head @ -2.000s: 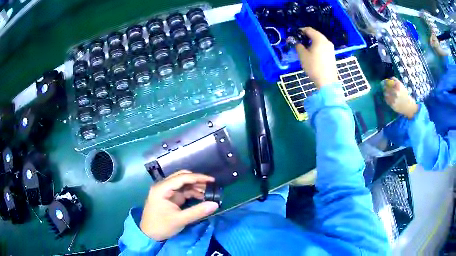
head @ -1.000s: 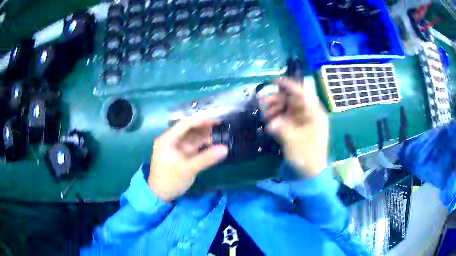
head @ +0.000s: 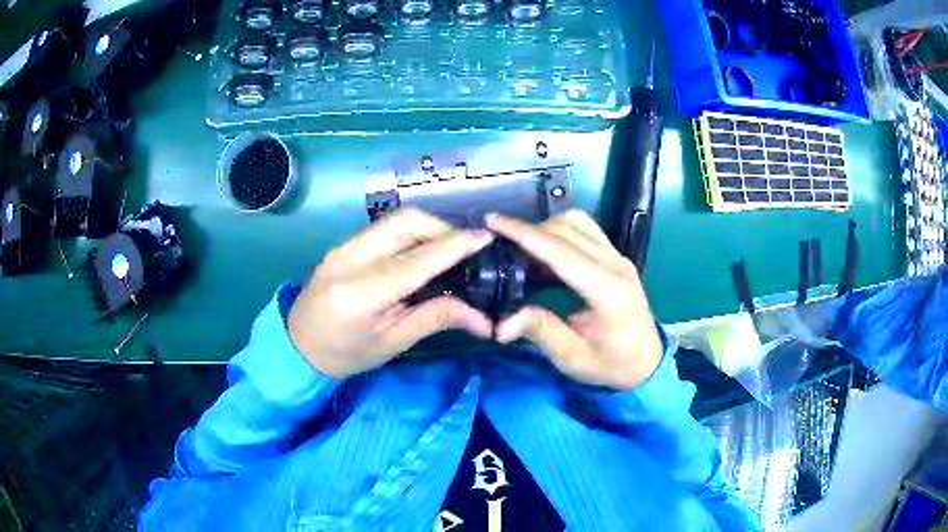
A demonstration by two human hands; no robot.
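My left hand [head: 390, 291] and my right hand [head: 582, 296] meet in front of my chest, at the near edge of the bench. Between their fingertips they hold a black lens [head: 497, 281], a short round barrel. Whether a second black part is joined to it is hard to tell, as the fingers cover much of it. The assembly fixture [head: 468, 195], a grey metal plate with silver pins, lies just beyond my hands and is partly hidden by them. The electric screwdriver [head: 636, 177] lies right of the fixture.
The screw cup [head: 258, 173] stands left of the fixture. The lens tray [head: 416, 109] is behind. Lens-and-fan modules [head: 123, 264] sit at left. The blue parts bin [head: 764, 108], yellow-edged grid sheet [head: 778, 164] and black strips [head: 804, 272] are at right. A person's blue sleeve [head: 899, 330] shows far right.
My right hand has come from the blue bin to my left hand, and both now hold the black lens together. The view has shifted, so the bench items appear higher.
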